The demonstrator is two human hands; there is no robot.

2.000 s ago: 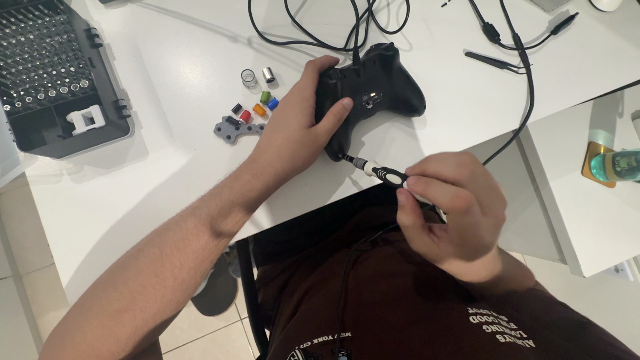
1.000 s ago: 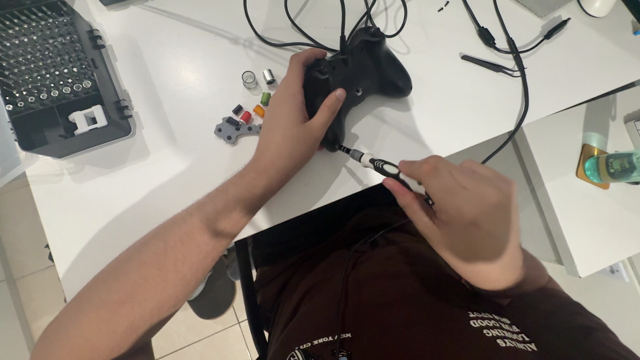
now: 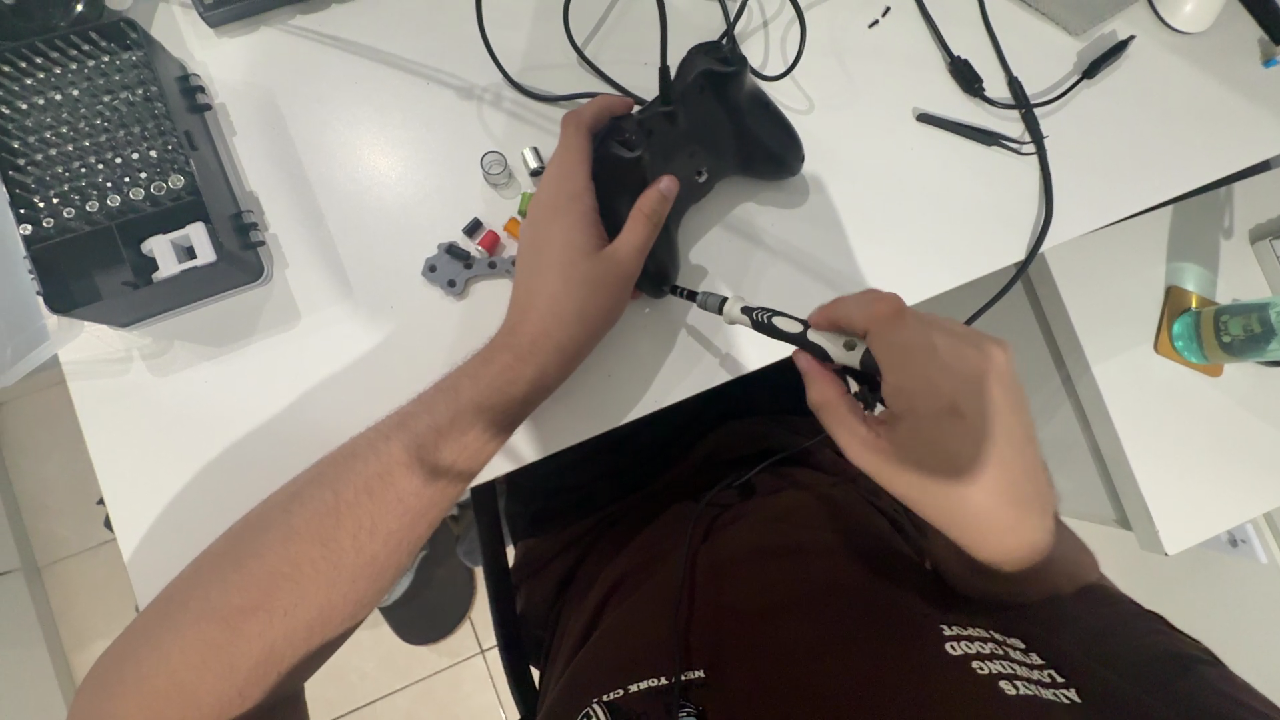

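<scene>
My left hand [image 3: 580, 220] grips a black game controller [image 3: 730, 120] by one handle, with the thumb across its shell. A cable runs from the controller's top edge. In my right hand [image 3: 930, 420] is a black and white precision screwdriver [image 3: 790, 328], its tip against the end of the held handle. Left of the controller lie a grey rubber button pad [image 3: 455, 268], small red [image 3: 488, 242], orange, green and black pieces, a clear ring [image 3: 495, 168] and a silver metal cylinder [image 3: 533, 160].
An open bit case [image 3: 130, 170] full of bits stands at the left. Black tweezers [image 3: 970, 132] and cables [image 3: 1045, 180] lie at the right. A green bottle [image 3: 1235, 332] is on a lower surface, far right. Tiny dark pieces [image 3: 880, 17] lie near the top.
The controller has shifted slightly left and up with my left hand. My right hand has moved further back along the screwdriver, and its fingers have changed position on the handle.
</scene>
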